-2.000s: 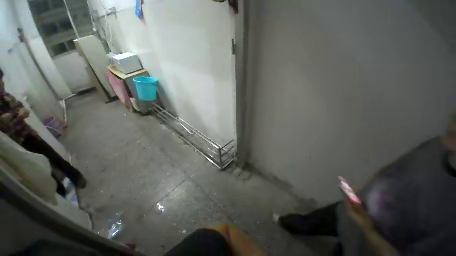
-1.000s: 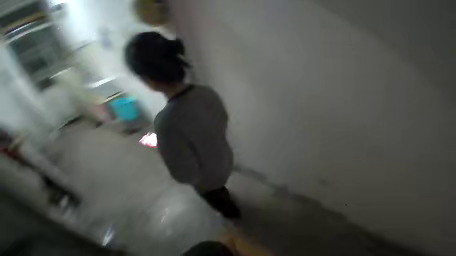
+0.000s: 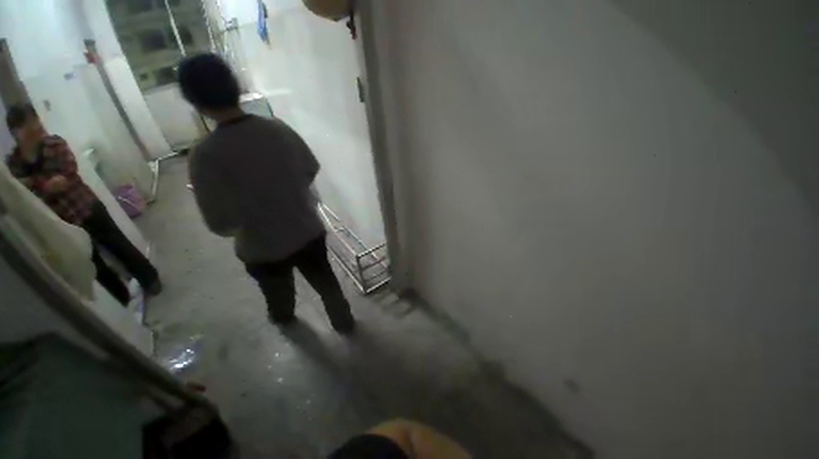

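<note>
A hand, seemingly my right hand (image 3: 427, 439), shows blurred at the bottom edge, mostly cut off. A dark rounded thing (image 3: 368, 446) lies against its left side; whether it is a held flask or a sleeve cannot be told. The fingers are not clear. My left hand is not in view. A person in a grey top and dark trousers (image 3: 256, 188) stands ahead in the corridor, back towards me.
A person in a red plaid shirt (image 3: 72, 184) stands by the left wall. A metal rack (image 3: 364, 264) sits low beside the door edge. A purple bucket (image 3: 131, 201) is farther back. Grey wall (image 3: 584, 197) runs along the right. A shiny patch (image 3: 182, 354) lies on the floor.
The person in grey has moved from the near right, past me, to farther up the corridor. The plaid-shirted person shows more fully. The hand stays at the bottom edge.
</note>
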